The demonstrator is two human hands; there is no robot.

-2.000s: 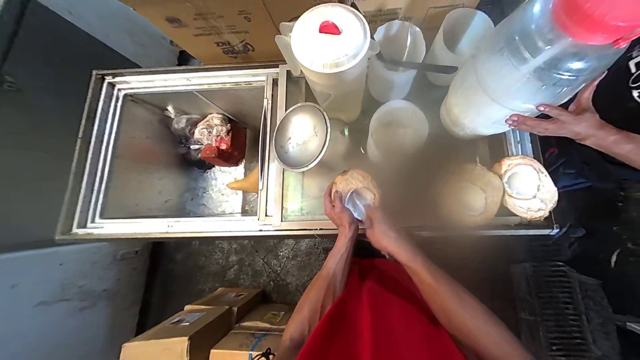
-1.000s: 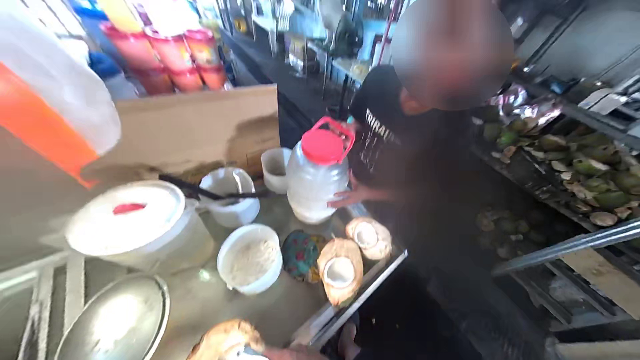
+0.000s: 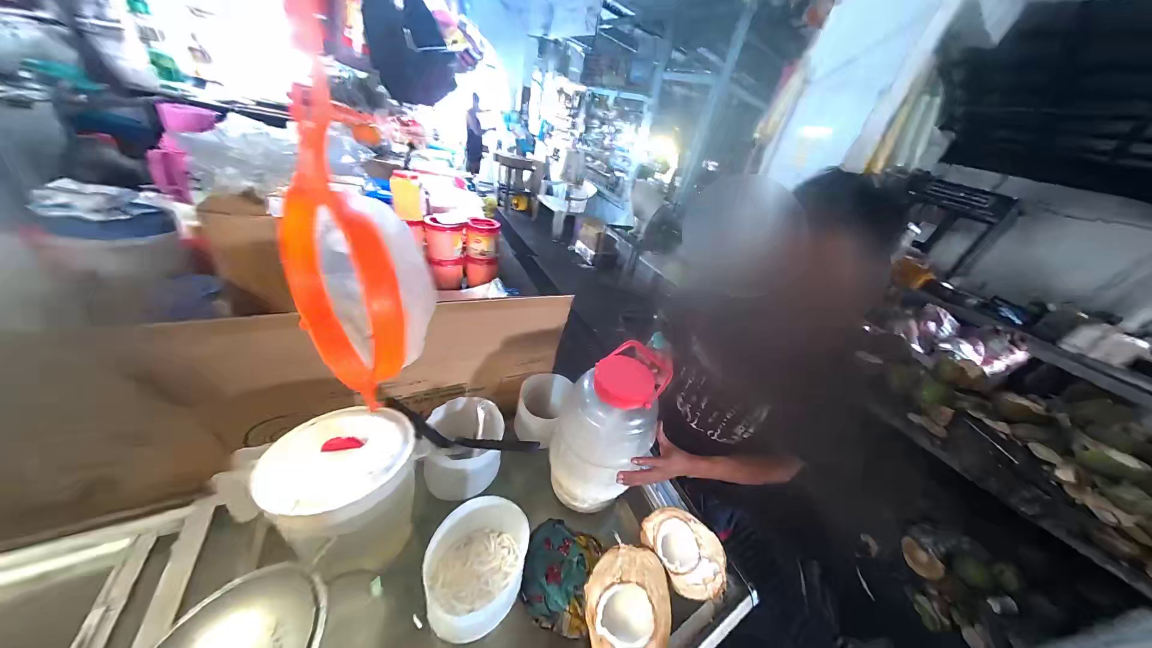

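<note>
Neither my left hand nor my right hand shows in the head view now. Low in the picture, a white plastic container (image 3: 475, 576) holds pale shredded coconut flesh. Right of it lie a crumpled patterned cloth (image 3: 556, 571) and two opened coconut halves, one in front (image 3: 627, 607) and one behind (image 3: 686, 551), with white flesh inside. A clear plastic jar with a red lid (image 3: 605, 441) stands behind them, partly filled with something whitish, and a co-worker's hand (image 3: 661, 461) rests against its side. A round metal bowl (image 3: 247, 616) sits at the bottom left.
A lidded white bucket (image 3: 337, 486) stands at the left, beside two white containers (image 3: 463, 450) (image 3: 542, 407); a black-handled utensil (image 3: 486, 443) lies across one. An orange strap (image 3: 342, 270) hangs in front of a cardboard sheet (image 3: 504, 337). Coconut husks (image 3: 1107, 459) fill a rack at right.
The view has swung up towards the co-worker. Both my hands, seen on a coconut two seconds ago, have gone out of the picture. The co-worker's hand remains at the jar.
</note>
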